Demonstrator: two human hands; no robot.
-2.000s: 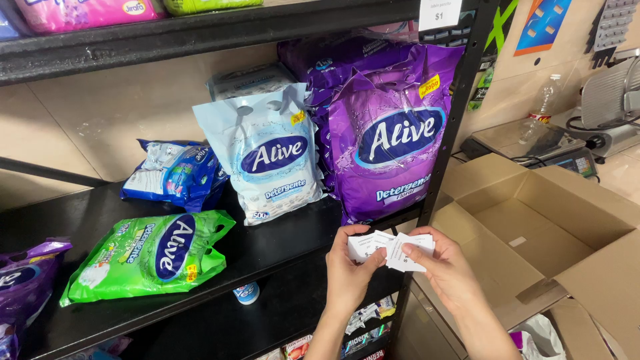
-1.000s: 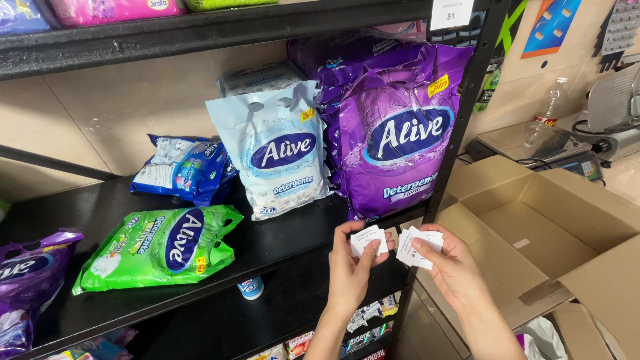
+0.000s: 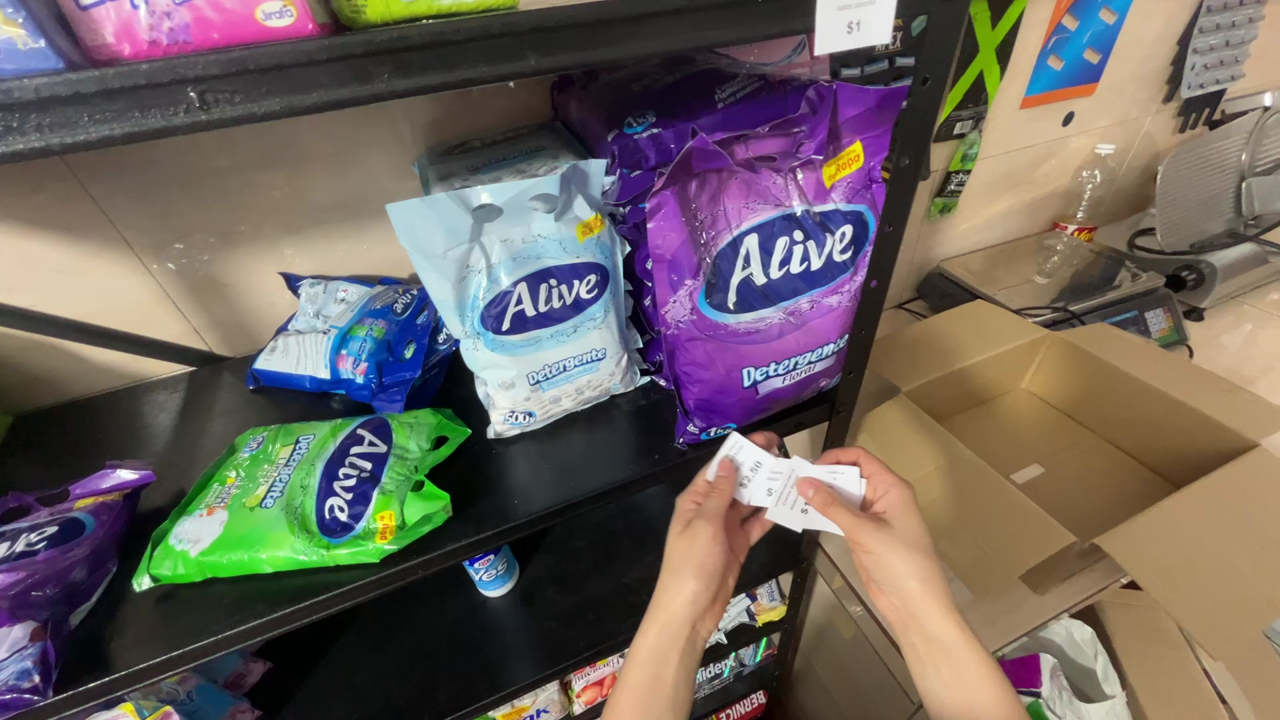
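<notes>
Small white paper price tags [image 3: 790, 488] are fanned out between my two hands, just off the shelf's front edge. My left hand [image 3: 715, 515] pinches some of them under its thumb, and my right hand [image 3: 870, 525] grips the others, the two bunches overlapping. Behind them on the black metal shelf [image 3: 560, 470] stand a large purple Alive detergent bag [image 3: 790, 260] and a smaller light blue one [image 3: 545, 300]. A green Alive bag [image 3: 310, 490] lies flat at the left, with a blue bag [image 3: 350, 335] behind it.
An open cardboard box [image 3: 1040, 430] stands right of the shelf post [image 3: 885, 220]. Beyond it are a scale [image 3: 1060, 275], a plastic bottle [image 3: 1085, 205] and a slicer [image 3: 1210, 190]. A purple bag [image 3: 60, 570] lies far left. A blue and white container [image 3: 492, 572] is on the lower shelf.
Two seconds ago the tags were together between both hands. One second ago they were in two separate bunches, one per hand. Now the bunches overlap again.
</notes>
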